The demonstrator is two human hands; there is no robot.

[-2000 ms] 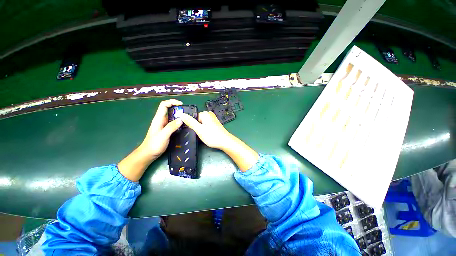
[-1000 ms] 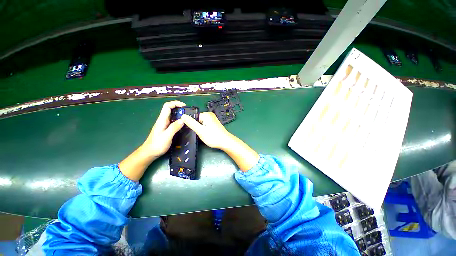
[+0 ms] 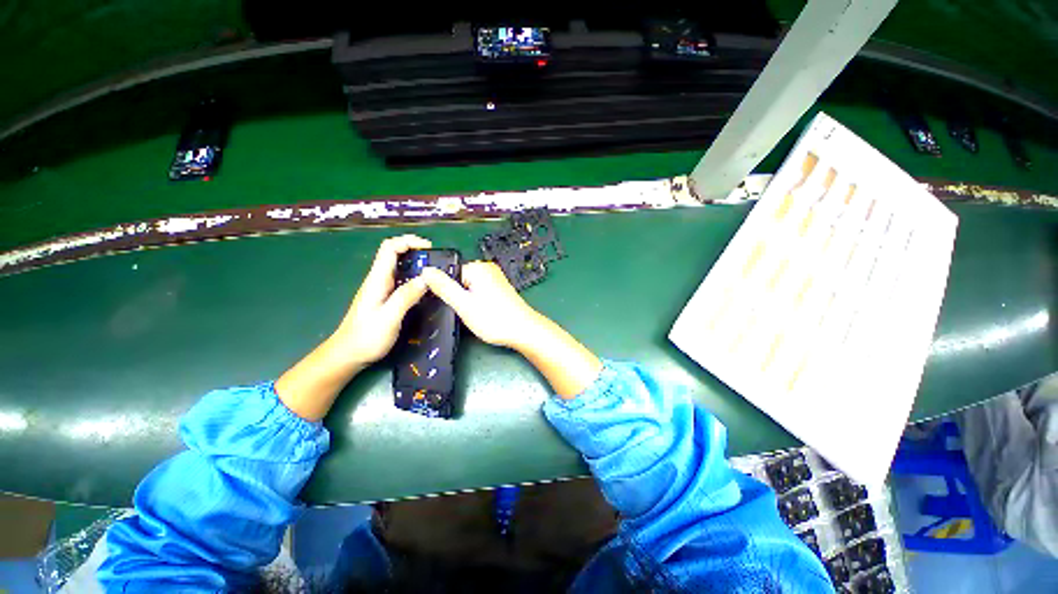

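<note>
A black phone body (image 3: 427, 362) lies on the dark-green bench, its long side pointing away from me, with orange and white flecks on its lower part. My left hand (image 3: 377, 308) grips its upper left side, fingers around the far corner. My right hand (image 3: 485, 304) lies on the upper right side. Both thumbs meet on the upper back and hide part of it. A loose pile of dark openwork covers (image 3: 522, 246) lies just beyond my right hand, apart from the phone.
A white slotted board (image 3: 818, 302) tilts at the right. A slanting white post (image 3: 789, 99) stands beyond it. Black stacked trays (image 3: 534, 110) and a spaced phone (image 3: 197, 153) are on the green belt. A blister tray (image 3: 831, 511) is below the bench edge.
The stacked trays and phones on the belt have shifted right. The bright silvery patch seen at the phone's top earlier now looks dark. Both hands have stayed almost in place.
</note>
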